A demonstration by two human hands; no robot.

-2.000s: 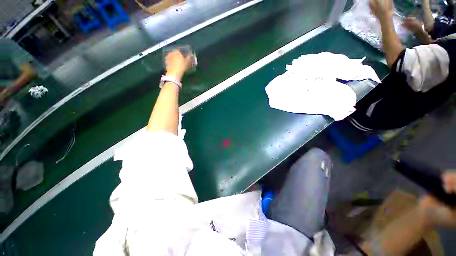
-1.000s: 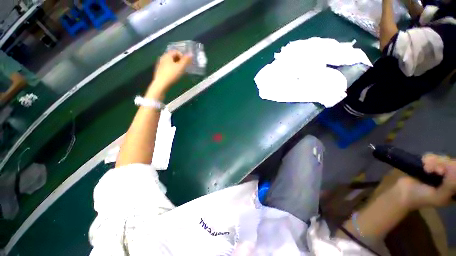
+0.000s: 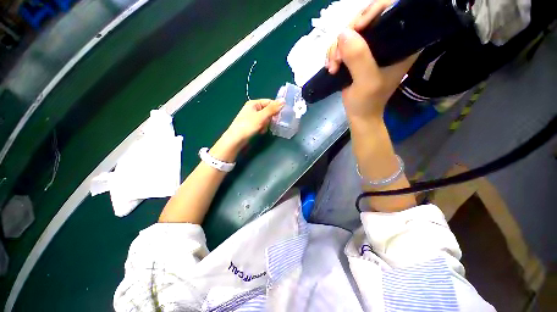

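Note:
My left hand [image 3: 253, 122] holds a clear plastic housing [image 3: 286, 113] by its left side, above the dark green bench. A thin white lead wire [image 3: 249, 79] rises from near my left fingertips. My right hand [image 3: 366, 73] grips a thick black electric screwdriver [image 3: 397, 36], tilted with its narrow end down to the left. That end is at a white inner fitting [image 3: 299, 108] on the housing's right side. The bit itself is too small to make out. The black power cord [image 3: 476, 169] runs past my right wrist to the right edge.
White cloth or sheets lie on the bench at left [image 3: 146, 164] and behind the housing [image 3: 308, 52]. A pale metal rail [image 3: 201, 84] divides bench and green belt. Clear pieces [image 3: 17, 216] lie on the belt. A co-worker's dark clothing [image 3: 443, 64] is at upper right; an open carton [image 3: 488, 244] stands lower right.
My left hand has brought the housing from over the belt back above the bench. My right hand has raised the screwdriver from the lower right to the housing. The view has shifted.

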